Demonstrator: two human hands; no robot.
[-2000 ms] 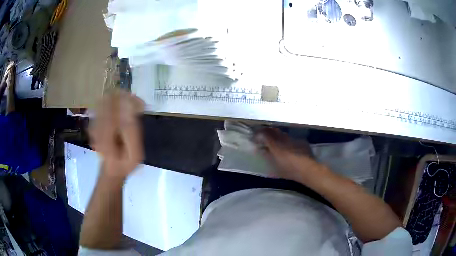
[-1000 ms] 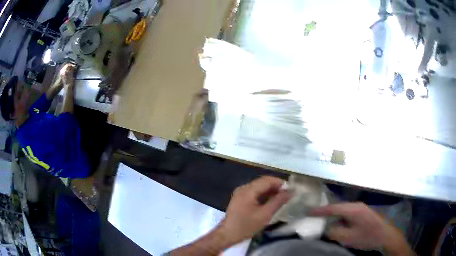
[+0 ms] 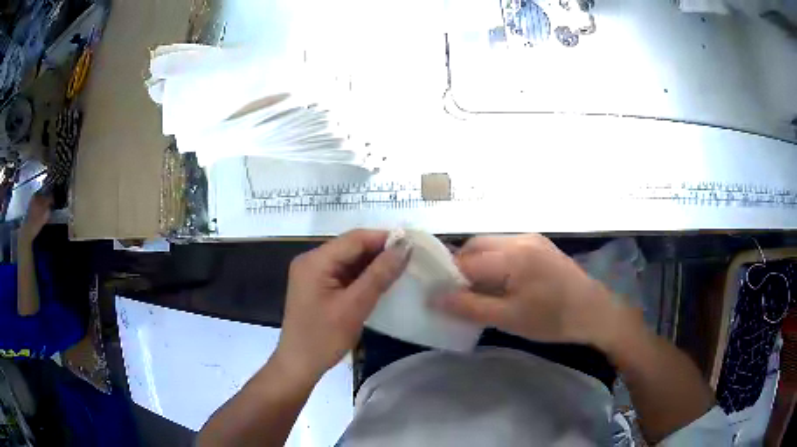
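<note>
A small white fabric piece [image 3: 419,306] with a cream upper edge is held between my two hands, just below the table's front edge. My left hand [image 3: 336,292] pinches its upper left corner between thumb and fingers. My right hand [image 3: 524,284] grips its upper right side; the fingertips there are blurred. A fanned stack of white fabric layers [image 3: 253,113] lies on the white table [image 3: 559,157], beyond my left hand. Some pale material [image 3: 616,266] shows below the table edge, right of my right hand.
A brown square [image 3: 435,186] sits on the printed ruler scale [image 3: 323,196]. A cardboard sheet [image 3: 118,140] lies left of the stack. A white panel [image 3: 201,358] is at lower left. A person in blue [image 3: 39,297] is at far left. A basket [image 3: 730,297] is at lower right.
My hands have come up to just below the table edge with a fabric piece between them. The view has swung back to the right since one second ago. The fanned stack remains on the table.
</note>
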